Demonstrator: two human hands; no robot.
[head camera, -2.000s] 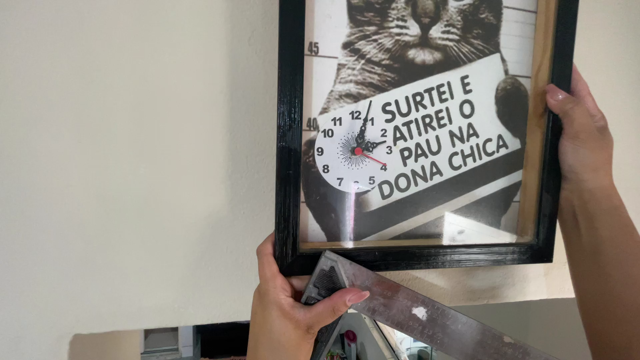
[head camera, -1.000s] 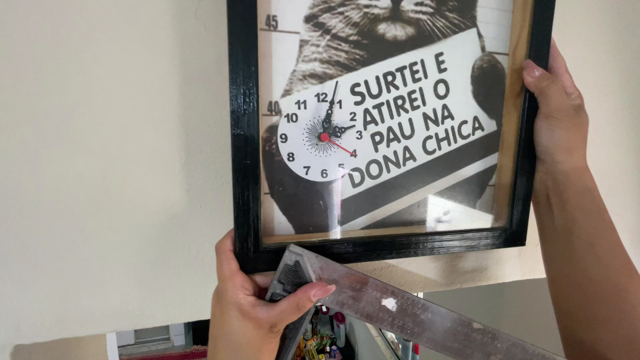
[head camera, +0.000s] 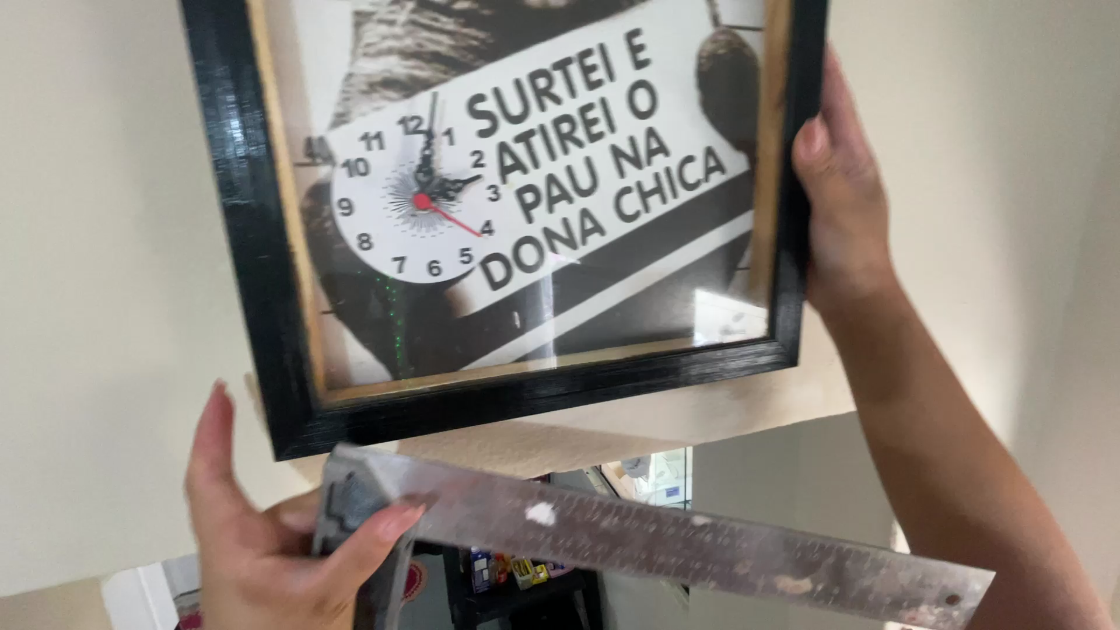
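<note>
A black-framed wall clock (head camera: 551, 385) with glass, a cat picture and printed words hangs tilted before the wall, its top out of view. My right hand (head camera: 844, 192) grips the frame's right side, thumb in front and fingers behind. Just below the frame's lower left corner, my left hand (head camera: 289, 534) holds a metal try square (head camera: 630, 534) by its stock, thumb across the front. The left index finger sticks up, apart from the frame. The square's graduated blade slants down to the right, its upper corner close to the frame's bottom edge.
Behind is a pale wall (head camera: 105, 262) whose lower edge borders an opening or a mirror; I cannot tell which. Through it show a dark shelf (head camera: 525, 595) with small colourful packages and a pale object at the lower left.
The fingers of my left hand, earlier against the frame's lower left corner, have come away from it. The framed clock is tilted more than before. My right hand keeps its hold.
</note>
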